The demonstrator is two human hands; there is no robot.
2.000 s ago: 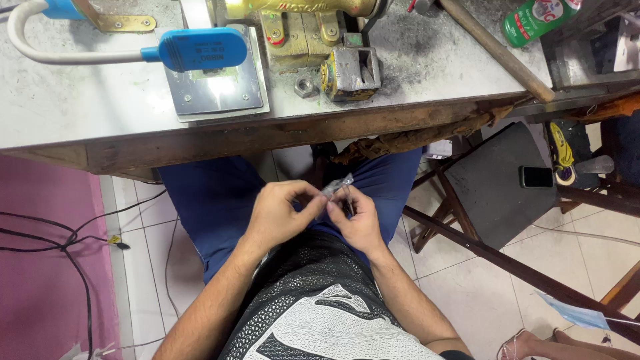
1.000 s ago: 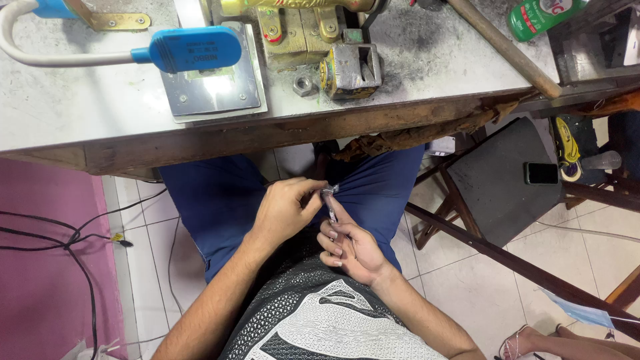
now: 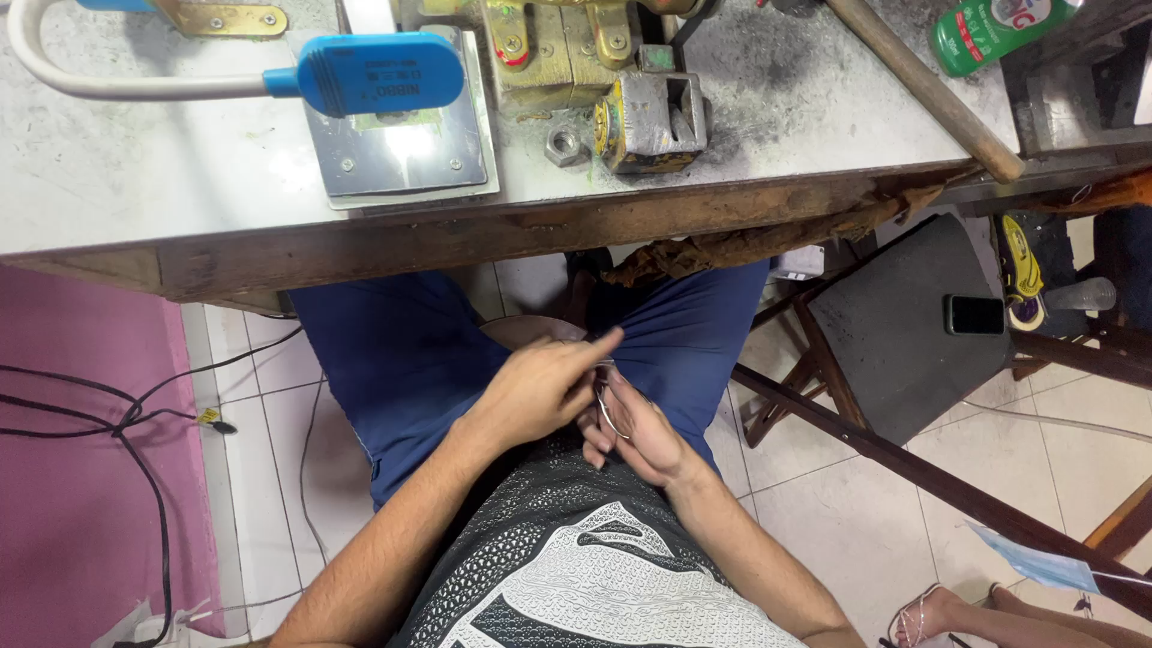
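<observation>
My left hand (image 3: 544, 382) and my right hand (image 3: 641, 423) meet above my lap, below the workbench edge. A thin curved silvery metal piece (image 3: 611, 412) lies against the palm and fingers of my right hand, whose fingers are bent around it. My left index finger points out past the right fingertips, and the left thumb and other fingers are close to the upper end of the metal piece. Whether the left fingers pinch it is hidden. Some small shiny part shows between the fingertips, too small to name.
Above my lap runs the wooden edge of the workbench (image 3: 450, 238). On it are a metal plate (image 3: 405, 171), a hex nut (image 3: 564, 145), a metal block (image 3: 652, 121), a wooden handle (image 3: 927, 90) and a blue lamp (image 3: 378, 74). A phone (image 3: 975, 315) lies on a dark stool (image 3: 909, 342) at right.
My left index finger now extends over the right fingertips. My right hand has turned and its fingers have shifted, with the curved metal piece now showing in it.
</observation>
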